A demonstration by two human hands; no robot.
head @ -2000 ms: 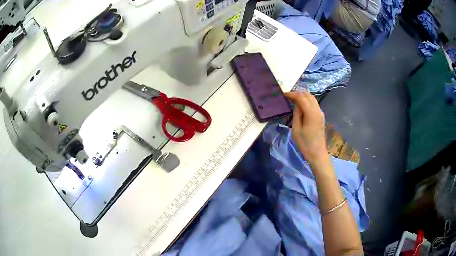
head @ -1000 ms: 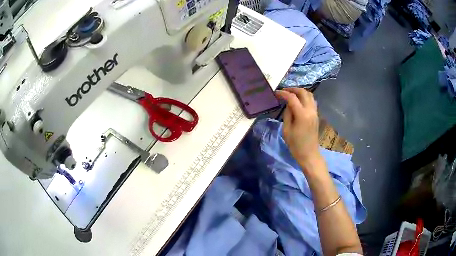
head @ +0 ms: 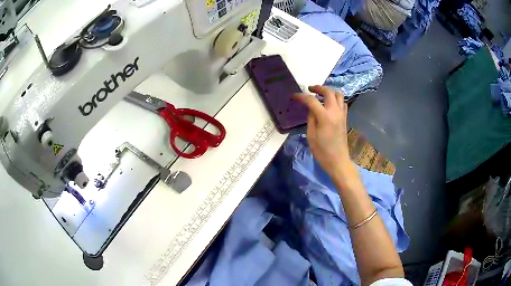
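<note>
A smartphone [head: 275, 95] with a dark purple screen lies flat on the white table, beside the base of the sewing machine. My right hand [head: 328, 125] is over the phone's right edge with its fingers apart. The index fingertip is at the screen; whether it touches cannot be told. The hand holds nothing. A thin bracelet is on the wrist. My left hand is not in view.
The white sewing machine [head: 140, 67] stands at the left, its needle area lit. Red-handled shears [head: 196, 133] lie beneath its arm, near a bent metal attachment [head: 147, 162]. A printed ruler [head: 215, 192] runs along the table edge. Blue cloth [head: 336, 201] hangs below.
My right hand has moved left from the phone's right edge, and its index finger now reaches over the screen. The camera view has shifted a little.
</note>
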